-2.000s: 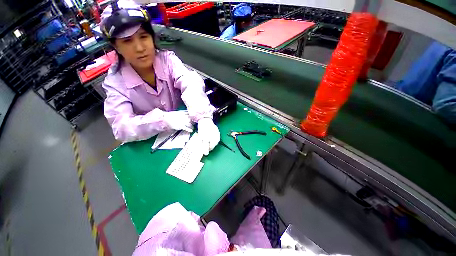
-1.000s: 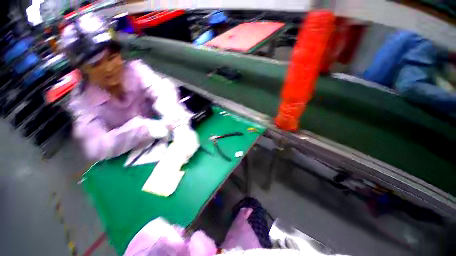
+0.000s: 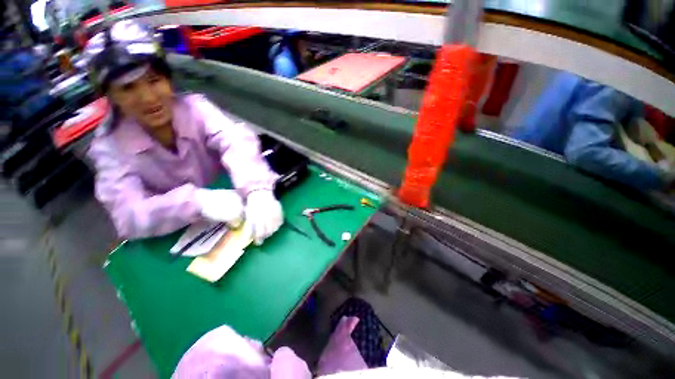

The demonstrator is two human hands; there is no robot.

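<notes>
Neither of my hands shows; only pink smock cloth point(image 3: 222, 357) is at the bottom edge. In front of me is a green-matted bench point(image 3: 252, 296). A yellow sheet point(image 3: 216, 264) lies on it under the gloved hands of a coworker in pink, beside a white paper point(image 3: 198, 238) with a thin dark tool on it. Side cutters point(image 3: 320, 222) with open dark handles lie to the right. A black tray point(image 3: 285, 164) is at the bench's back corner.
The coworker point(image 3: 166, 148) sits across the bench. A green conveyor point(image 3: 370, 133) runs behind it, with an orange-red wrapped post point(image 3: 438, 126) at its edge. A person in blue point(image 3: 592, 126) is beyond at the right. Racks point(image 3: 29, 148) are at the far left.
The view has swung, so the bench and coworker sit further left. The coworker's gloved hands have shifted over the yellow sheet, and less of it shows.
</notes>
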